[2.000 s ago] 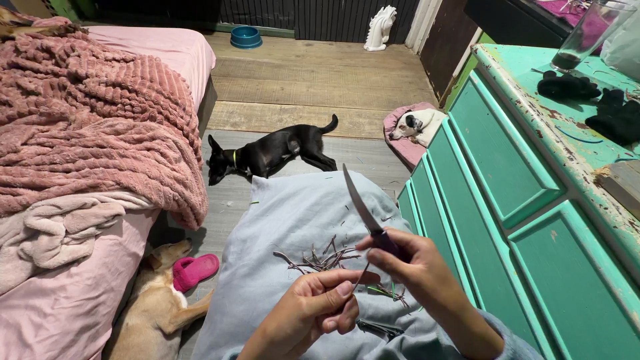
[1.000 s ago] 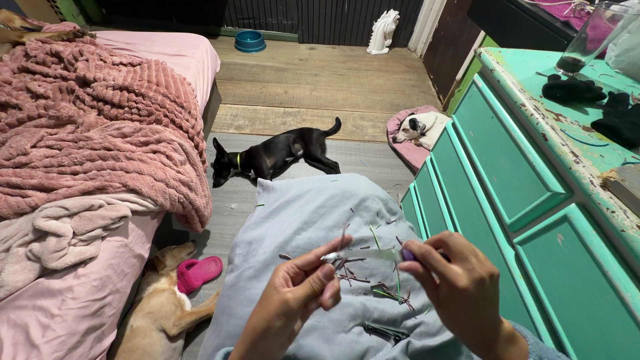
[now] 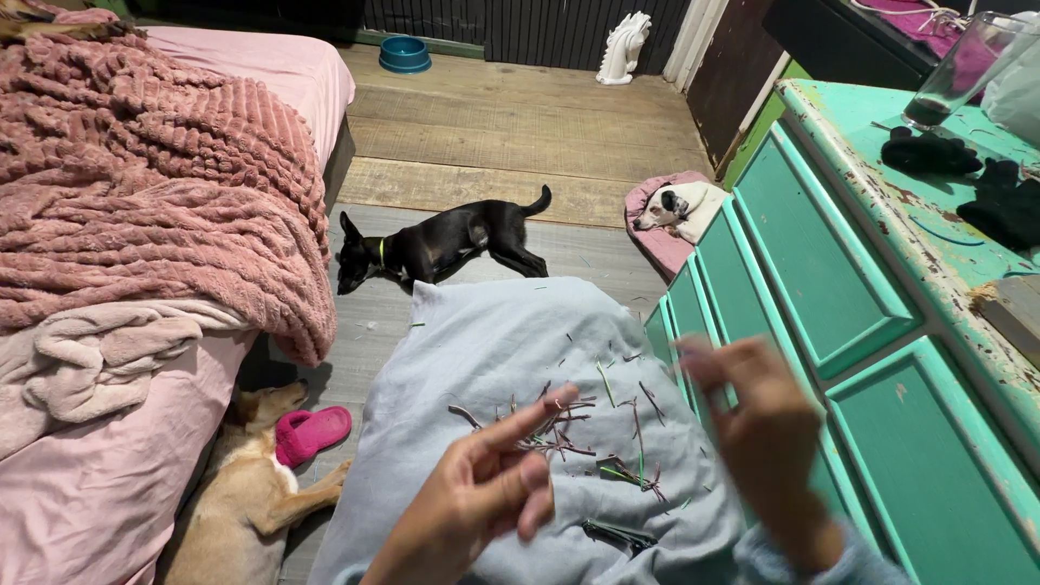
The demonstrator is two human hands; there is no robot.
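My left hand (image 3: pixel 487 479) is over the blue-grey cloth (image 3: pixel 479 349), its index finger extended and the other fingers loosely bent; a tiny reddish mark or bit shows at the index fingertip. To the right, my right hand (image 3: pixel 756 431) is raised and motion-blurred, with a faint purple patch by its fingers; whether it grips the knife cannot be told, and no blade shows. Beyond my left fingertips lies a loose pile of thin brownish strips (image 3: pixel 561 435). Green and brown thin pieces (image 3: pixel 634 475) lie between the hands, and a dark bundle of strips (image 3: pixel 619 536) is nearer.
A green chest of drawers (image 3: pixel 821 252) stands at right, with a glass (image 3: pixel 946 77) and black gloves (image 3: pixel 930 153) on top. A black dog (image 3: pixel 455 240), a tan dog (image 3: pixel 244 496) and a white dog (image 3: pixel 691 207) lie around. A bed (image 3: pixel 268 61) is at left.
My hands were close together, the right one with a knife; now they are farther apart. The knife blade seen two seconds ago no longer shows. The strips on the cloth are more spread out.
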